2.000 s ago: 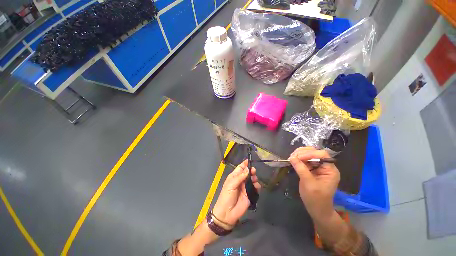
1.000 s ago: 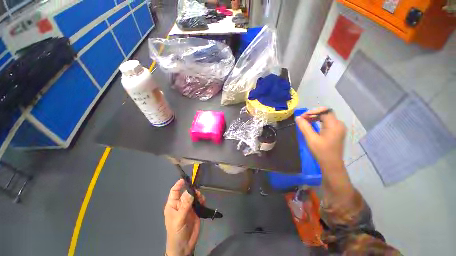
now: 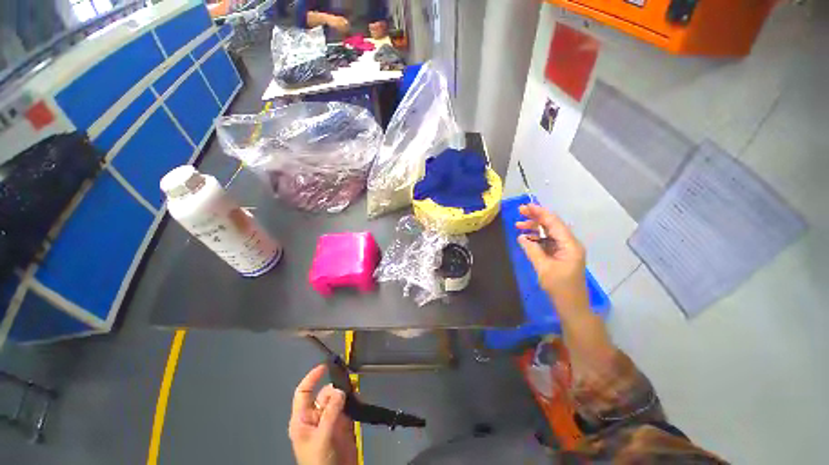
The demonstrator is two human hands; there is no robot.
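Note:
My left hand [image 3: 318,420] holds a black strap [image 3: 373,413] below the bench's front edge; the strap's end points to the right. My right hand [image 3: 556,250] holds a thin applicator [image 3: 527,184], its thin end pointing up, over the blue crate beside the bench. The dark paint jar [image 3: 454,266] stands on the bench [image 3: 227,304] with crinkled cling film [image 3: 411,261] at its left. The yellow tub [image 3: 473,216] behind the jar holds a dark blue cloth [image 3: 453,179].
A pink block [image 3: 344,262], a white bottle [image 3: 221,221] and clear plastic bags [image 3: 314,150] stand on the bench. The blue crate [image 3: 582,300] is at the right. Orange equipment [image 3: 664,25] hangs upper right. Another person's hands [image 3: 329,20] show at the back table [image 3: 336,86].
My right hand has moved away from the strap to the right, and the applicator now points up. My left hand has moved left and down with the strap. The view has shifted.

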